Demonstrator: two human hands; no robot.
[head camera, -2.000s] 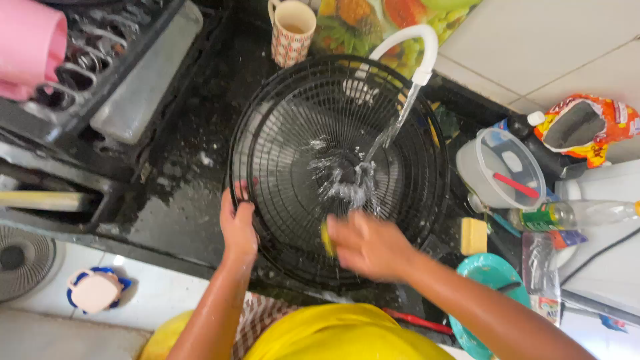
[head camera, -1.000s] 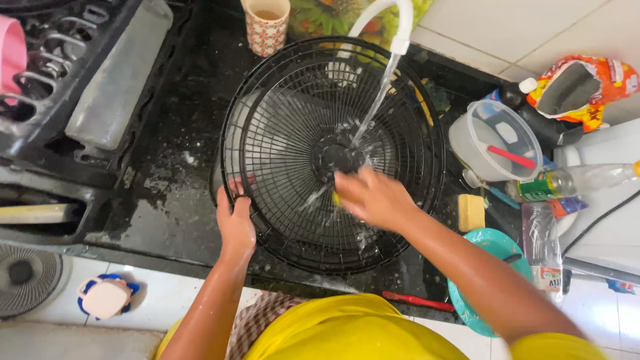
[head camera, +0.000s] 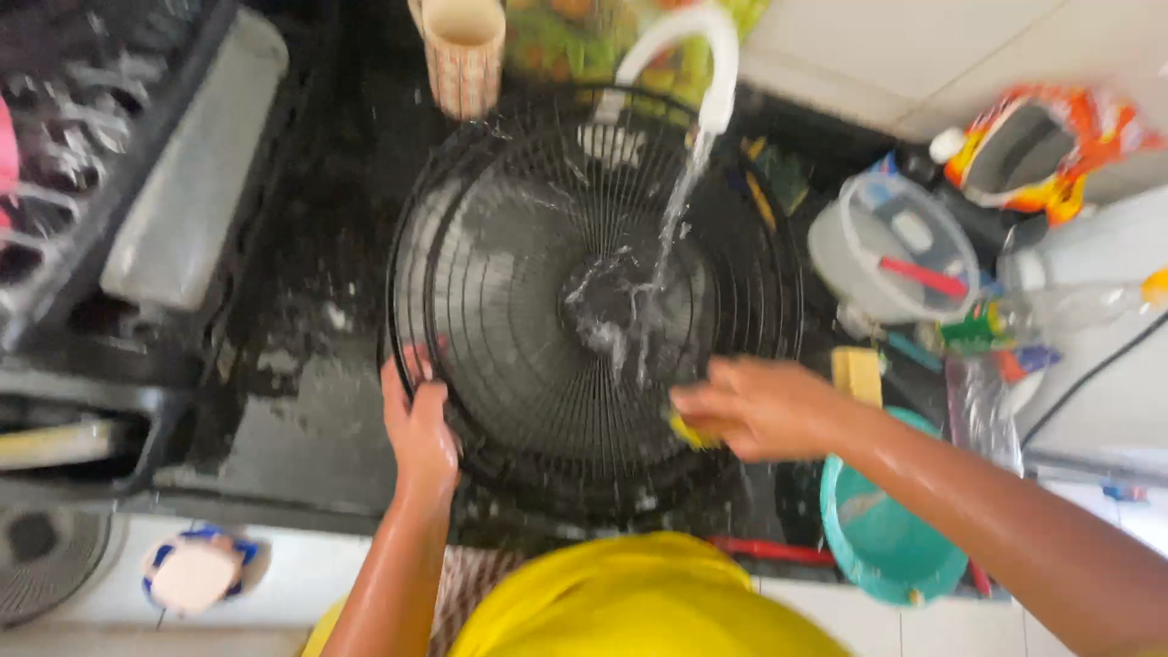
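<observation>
A round black wire fan grille (head camera: 547, 365) lies over the sink, with a second rim visible beside its own. Water runs from the white curved faucet (head camera: 721, 82) onto its middle. My left hand (head camera: 422, 420) grips the grille's rim at the lower left, some fingers behind the wires. My right hand (head camera: 748, 411) is over the lower right of the grille and holds a yellow sponge (head camera: 693, 431), mostly hidden under the fingers and blurred.
A patterned mug (head camera: 465, 78) stands behind the grille, a stove (head camera: 91, 182) at left. On the right are a clear plastic tub (head camera: 830, 242), a yellow sponge block (head camera: 856, 376), a teal basin (head camera: 899, 547), a plastic bottle (head camera: 1058, 310) and an orange bag (head camera: 1086, 137).
My right hand with the sponge has moved from near the grille's centre to its lower right. My left hand still holds the rim at the left.
</observation>
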